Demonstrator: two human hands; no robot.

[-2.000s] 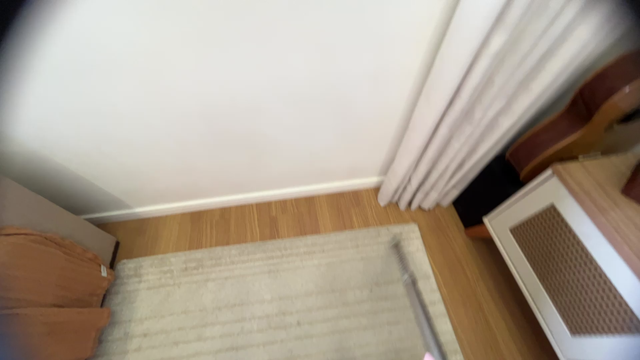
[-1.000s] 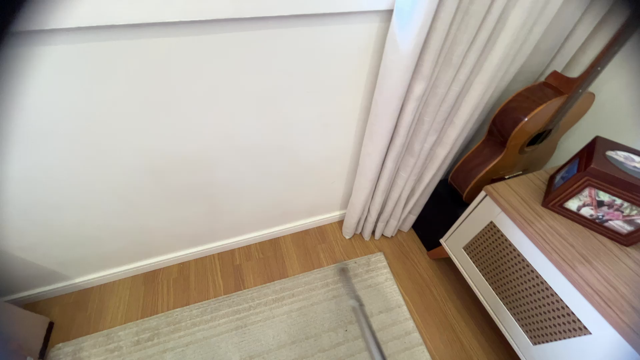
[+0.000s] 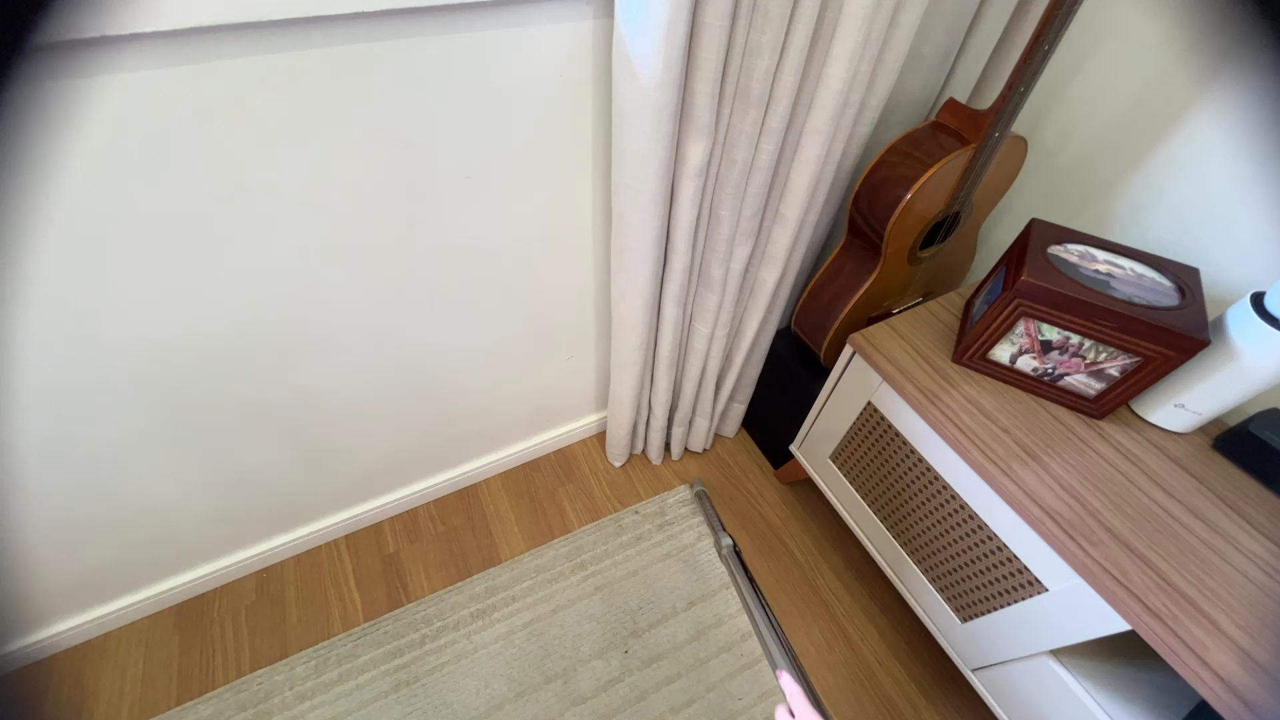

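Note:
A grey vacuum cleaner wand with a narrow tip slants up from the bottom edge, along the right edge of the pale ribbed rug. Its tip is at the rug's far right corner, near the wooden floor. Only a few fingers of what appears to be my right hand show at the bottom edge, around the wand; the rest of that hand is out of the frame. My left hand is not in view.
Beige curtains hang beside the white wall. An acoustic guitar stands on a black object behind a wood-topped cabinet. On the cabinet are a brown photo cube, a white cylindrical device and a black object.
The view has swung to the right. The wand's tip, earlier on the rug inside its corner, is now at the corner's edge.

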